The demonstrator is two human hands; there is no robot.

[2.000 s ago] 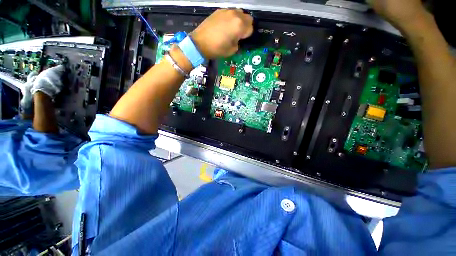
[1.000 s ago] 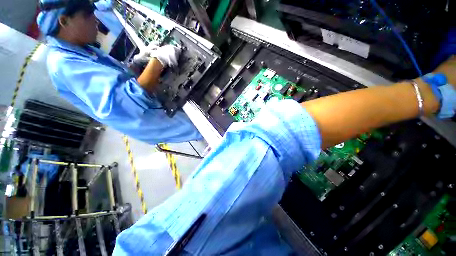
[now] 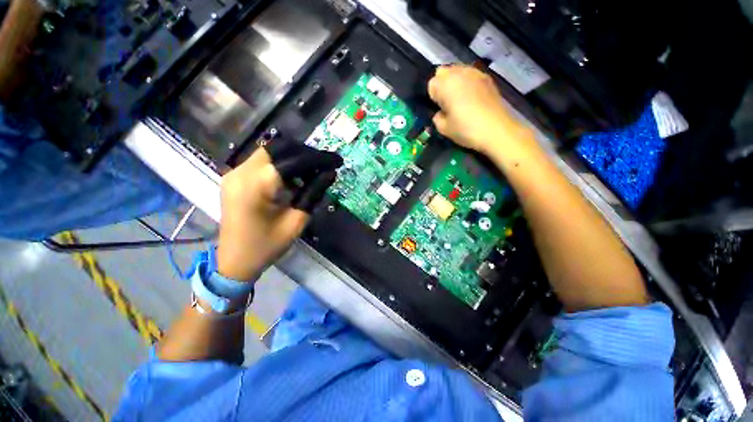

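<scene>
My left hand (image 3: 258, 216), with a light blue wrist band, holds a cluster of black cylinders, likely large capacitors (image 3: 304, 171), over the lower left edge of the left green circuit board (image 3: 363, 177). My right hand (image 3: 472, 107) is palm down with fingers curled above the far side of the black carrier (image 3: 351, 251). Its fingertips are hidden, so I cannot tell whether it holds anything. The right green circuit board (image 3: 438, 239) lies beside the left one in the carrier. Both boards carry yellow or pale blocks, small red parts and round white-topped parts.
Silver rails (image 3: 363, 303) run along the carrier's near and far sides. Beyond the far rail are a bright blue heap (image 3: 623, 157), a white paper label (image 3: 508, 56) and dark bins. Another carrier (image 3: 107, 78) and a co-worker's blue sleeve (image 3: 74, 185) are at upper left.
The view has turned. My left hand has come back from the far right and now holds the black cluster over the left board. My right hand has come into view over the carrier.
</scene>
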